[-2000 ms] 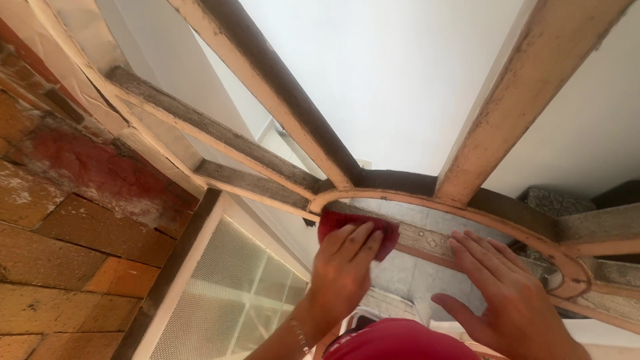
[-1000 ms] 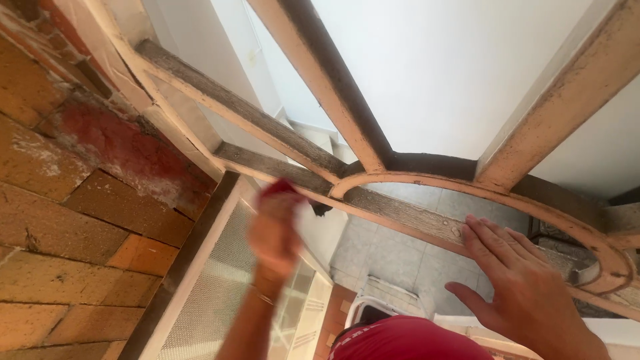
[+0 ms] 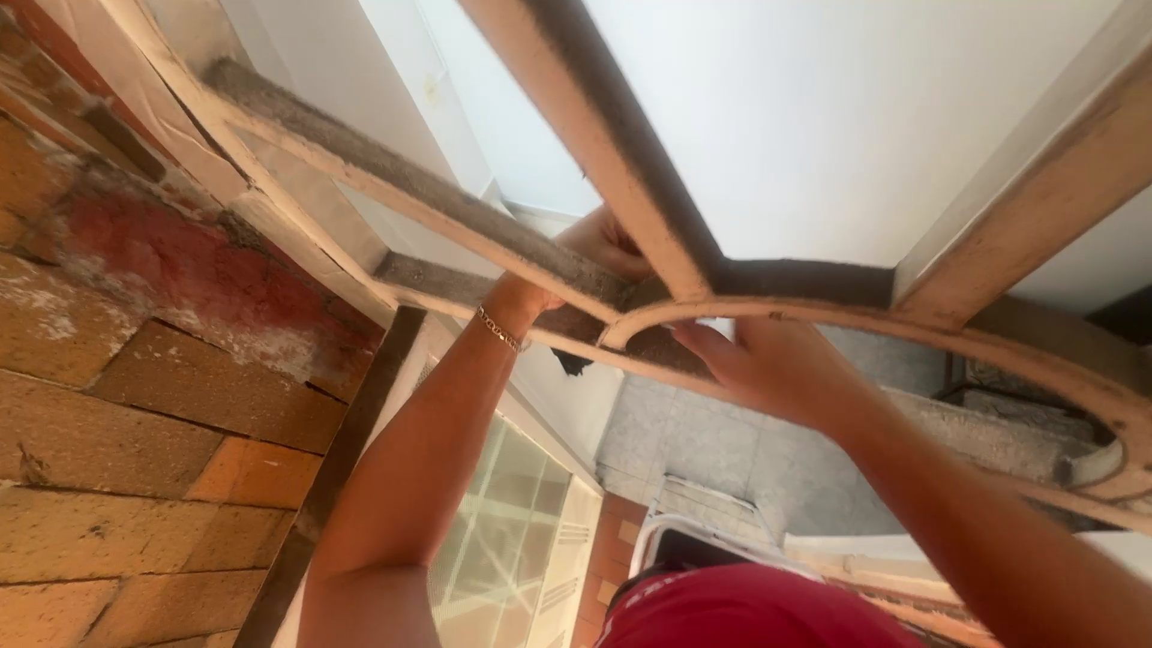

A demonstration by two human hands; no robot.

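Observation:
A worn, peach-painted window frame (image 3: 783, 310) with a curved inner ring and radiating bars fills the view. My left hand (image 3: 603, 247) reaches through the opening between two bars, its fingers partly hidden behind the thick bar (image 3: 630, 153). A chain bracelet (image 3: 500, 329) circles that wrist. My right hand (image 3: 751, 360) is inside the curved ring near its left end, thumb by the lower rail and fingers hidden behind the ring. Whether either hand holds anything cannot be seen; no red cloth shows.
A brick wall (image 3: 135, 468) with a red patch stands at the left. Below are a glazed door panel (image 3: 504, 504), a grey tiled floor (image 3: 720, 441) and a white-framed step stool or chair (image 3: 666, 517). A pale wall lies beyond the bars.
My left hand, earlier wiping the lower rail with a red cloth, has moved up through the frame. My right hand has left the rail at the right and moved left into the curved ring.

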